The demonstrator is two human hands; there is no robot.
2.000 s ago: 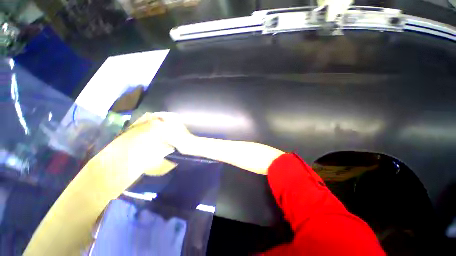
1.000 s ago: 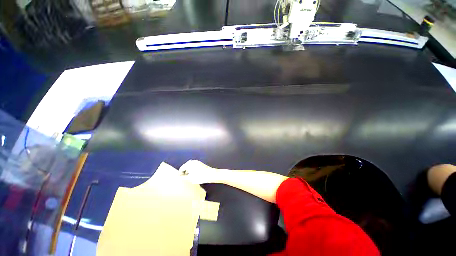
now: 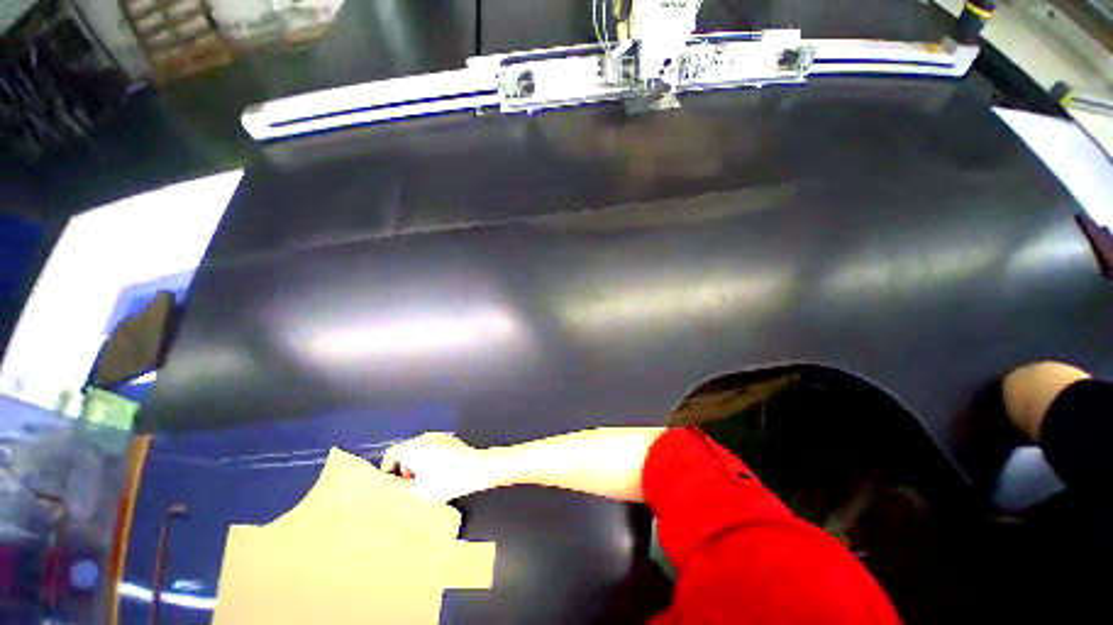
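Note:
A tan fabric panel [image 3: 336,556] lies on a blue-tinted plastic template [image 3: 287,446] at the lower left, its curved notch at the upper left. A small tab [image 3: 474,567] sticks out at its right, over the black table. My right hand [image 3: 433,468], bare below a red sleeve, has its fingers curled at the panel's upper right edge; the fingertips are blurred. A clear plastic sheet [image 3: 43,488] is at the far left, beside an orange-brown strip [image 3: 129,525]. The panel's lower end is cut off by the frame. My left hand is out of view.
A sewing machine head [image 3: 659,43] and a long white rail [image 3: 366,104] span the back. The black table [image 3: 684,269] has a curved cutout [image 3: 830,452]. Another person's forearm [image 3: 1044,397] in a black sleeve is at the right. Dark folded cloth [image 3: 137,338] lies by a white surface [image 3: 122,244].
The panel has gone from raised at the left to lying on the template, my right hand moving down with it. The view has shifted, bringing in the other person's arm at the right.

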